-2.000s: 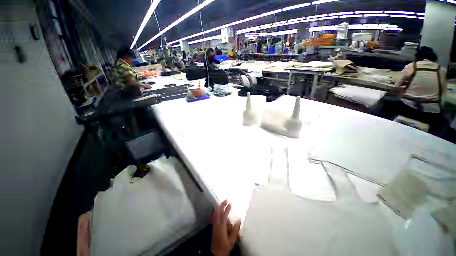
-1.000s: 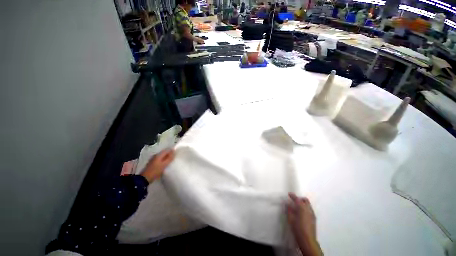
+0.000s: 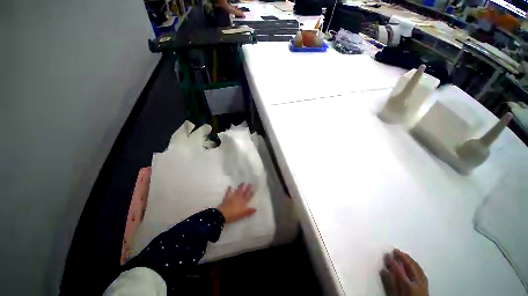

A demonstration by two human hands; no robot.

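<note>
The stack of body panels (image 3: 191,191) lies low at left beside the table, its notched tops pointing away, with a pinkish layer (image 3: 136,211) showing at its left edge. My left hand (image 3: 237,203) lies flat on the top panel with fingers spread, holding nothing. My right hand (image 3: 405,274) rests near the front of the white table, cut off by the bottom edge; its fingers are slightly bent and nothing shows in it.
Two pale nozzle bottles (image 3: 403,95) (image 3: 477,149) stand around a white box (image 3: 443,130) at right. A fabric piece (image 3: 509,217) lies at the far right. A blue tray (image 3: 308,48) stands at the table's far end. A person's arm (image 3: 230,8) shows beyond. A pale wall is at left.
The white panel that both hands held over the table edge now lies on the stack at left. Both hands have let go. The view has turned further down to the left.
</note>
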